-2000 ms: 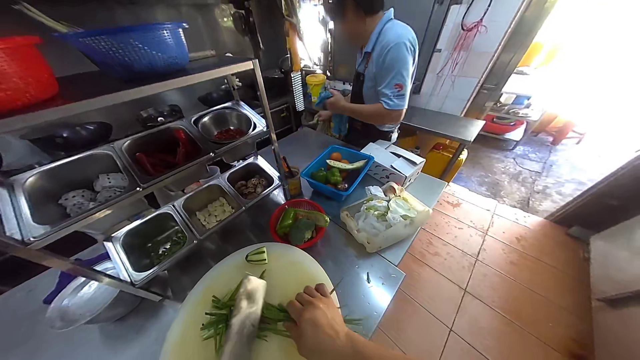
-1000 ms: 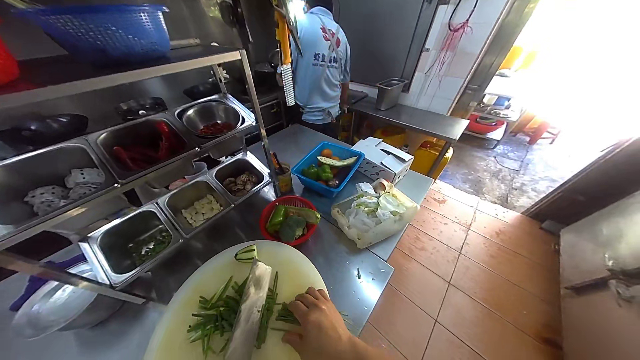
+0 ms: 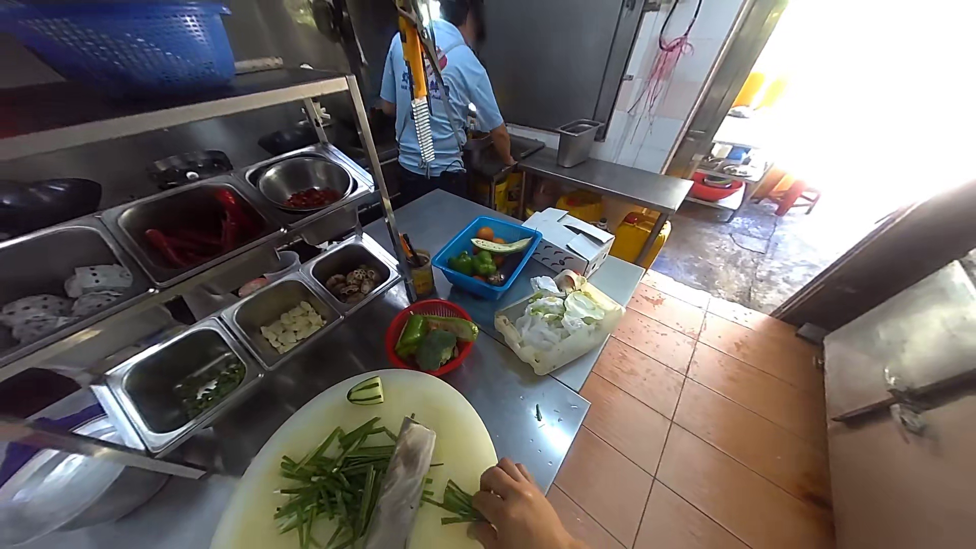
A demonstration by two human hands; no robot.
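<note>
A round white cutting board point(image 3: 259, 465) lies at the bottom of the view. Cut green stalks point(image 3: 335, 476) are heaped on its left part. Beside them stands a cleaver blade point(image 3: 402, 488), its handle out of the frame. My right hand point(image 3: 518, 507) is at the board's right edge, fingers curled over a small bunch of green stalks point(image 3: 459, 503), to the right of the blade. My left hand is out of view. A striped green vegetable end piece point(image 3: 366, 391) rests near the board's far edge.
Beyond the board are a red basket point(image 3: 393, 343) of green vegetables, a blue basket point(image 3: 526, 263) and a plastic container point(image 3: 537, 358) of leafy scraps. Metal food pans point(image 3: 244, 370) line the left. A co-worker point(image 3: 450, 99) stands at the back. A steel counter corner point(image 3: 579, 404) borders the tiled floor.
The co-worker, side-on with a blue cloth two seconds ago, now has their back turned, farther left. My right hand has shifted away from the cleaver blade, with a gap between them.
</note>
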